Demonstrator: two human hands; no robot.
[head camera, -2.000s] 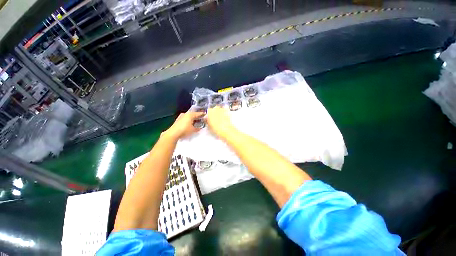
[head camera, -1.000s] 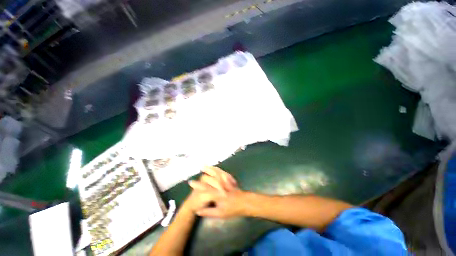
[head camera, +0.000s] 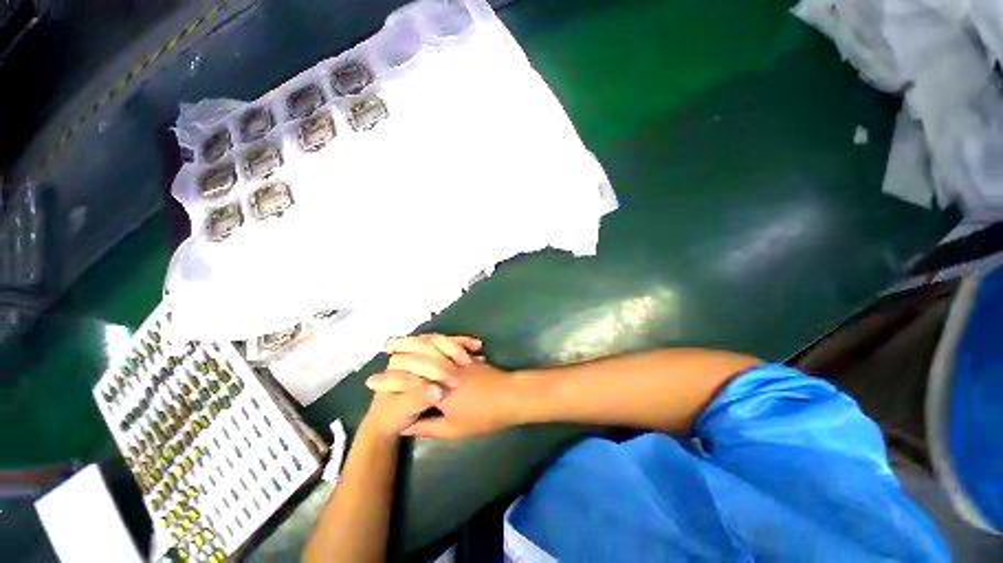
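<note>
My left hand (head camera: 394, 405) and my right hand (head camera: 475, 398) are clasped together near the bench's front edge, fingers interlaced, with nothing seen in them. Beyond them, several silver-and-dark watch case frames (head camera: 352, 77) sit in pockets of a clear blister tray (head camera: 401, 44). A white liner sheet (head camera: 407, 209) covers the rest of that tray. At the lower left lies a white parts board (head camera: 248, 467) with rows of tiny dark and yellow parts (head camera: 187, 418). Another frame (head camera: 280, 337) shows partly under the sheet's near edge.
A white curled scrap (head camera: 335, 449) lies beside the parts board. A plain white board (head camera: 90, 519) is at the far left. A layered white pile (head camera: 935, 99) stands at the upper right. At the right edge is a person's blue sleeve or clothing (head camera: 979, 385).
My hands have left the tray's frames and come back together near the front edge, clasped. The view has turned right and down, so the tray and board appear further left.
</note>
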